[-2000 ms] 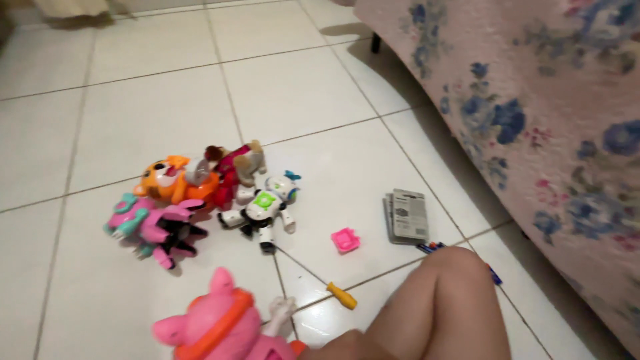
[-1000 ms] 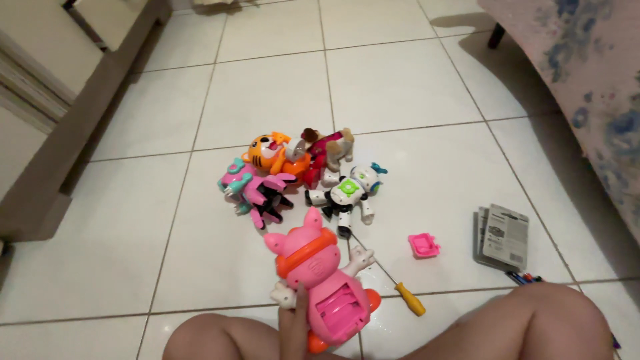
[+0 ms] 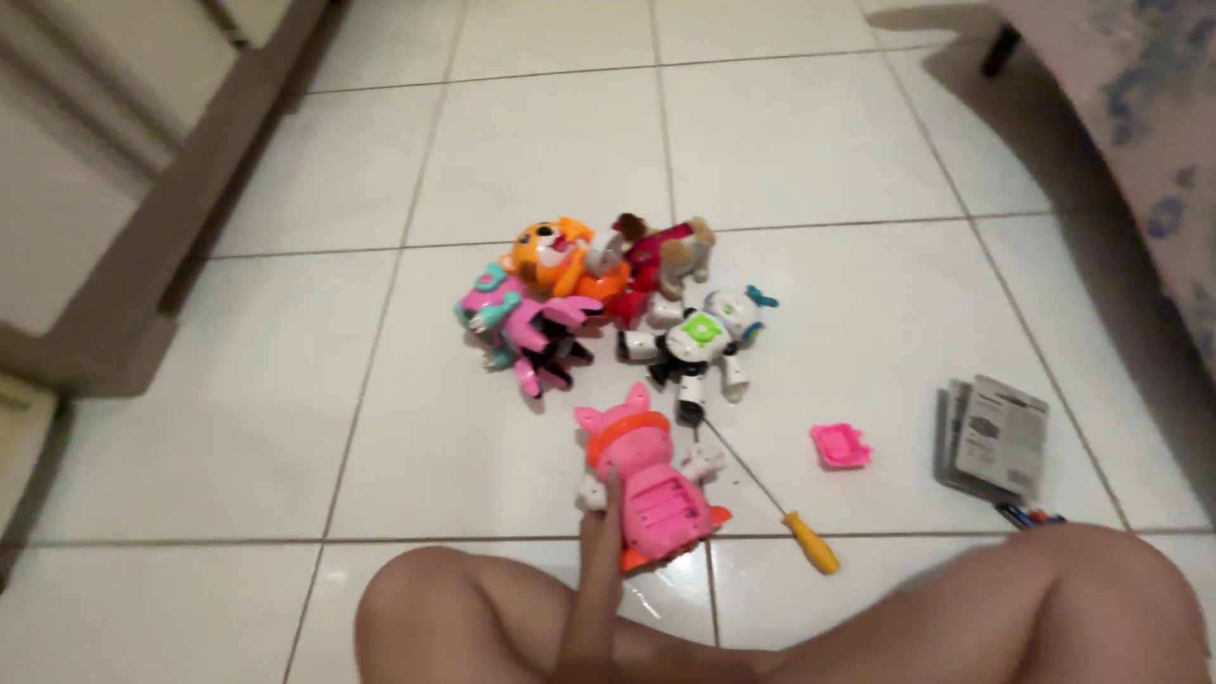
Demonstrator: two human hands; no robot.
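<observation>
My left hand (image 3: 604, 508) holds a pink plastic pig toy (image 3: 646, 475) by its side; the back is turned up and its battery compartment is uncovered. The toy wears an orange band and has white hands and orange feet. My right hand is out of view. To the right of the pig, a screwdriver with a yellow handle (image 3: 811, 542) lies on the floor, its shaft pointing at a white and black robot dog toy (image 3: 701, 337). A small pink plastic cover (image 3: 842, 446) lies further right.
Beyond the pig lie an orange tiger toy (image 3: 560, 261), a pink and teal toy (image 3: 522, 323) and a red and tan toy (image 3: 670, 252). Battery blister packs (image 3: 1005, 437) rest near my knee, with loose batteries (image 3: 1029, 516) beside them. Furniture stands left; a floral cover (image 3: 1140, 114) hangs right.
The view has swung left since two seconds ago. The pig toy, only partly in view then, now shows its compartment. The other toys and the screwdriver lie as before.
</observation>
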